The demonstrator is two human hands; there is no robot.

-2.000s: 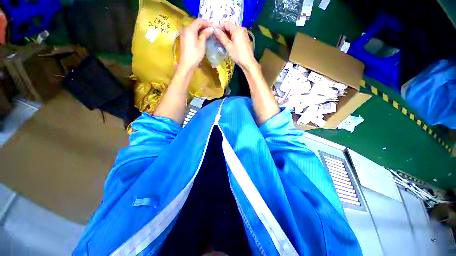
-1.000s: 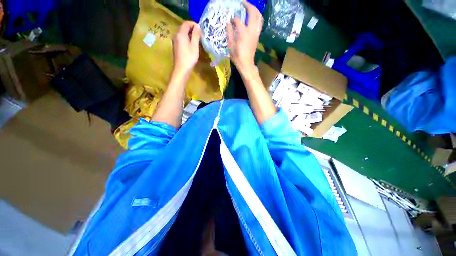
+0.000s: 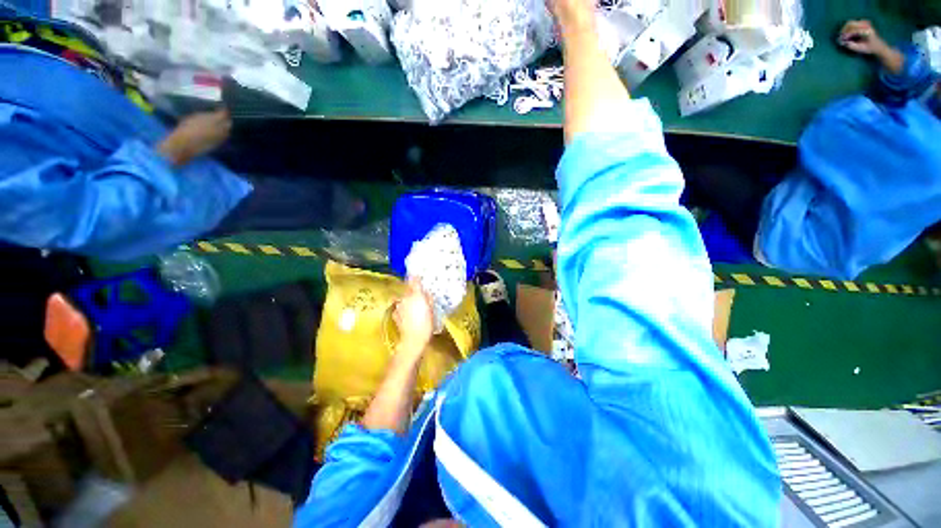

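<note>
My left hand point(image 3: 415, 316) is at the lower left edge of a clear bag of small white parts point(image 3: 440, 266), fingers closed on it. The bag lies over a blue stool point(image 3: 474, 224), beside the yellow woven sack point(image 3: 348, 330) on the floor. My right arm reaches forward over the green-topped bench. My right hand point(image 3: 574, 8) is at the top edge of the picture, mostly cut off, beside a large clear bag of white cables point(image 3: 464, 46). What its fingers do is hidden.
Loose white cables point(image 3: 537, 91) and white retail boxes point(image 3: 712, 72) are on the bench point(image 3: 361, 95). A person in blue point(image 3: 93, 165) is at the left, another point(image 3: 846, 186) at the right. Brown cartons point(image 3: 124, 433) lie lower left; an open carton point(image 3: 534, 318) is partly behind my right arm.
The view has tipped up to show the bench and two people. My right hand has left the small bag and reached forward to the bench. My left hand stays at the small bag.
</note>
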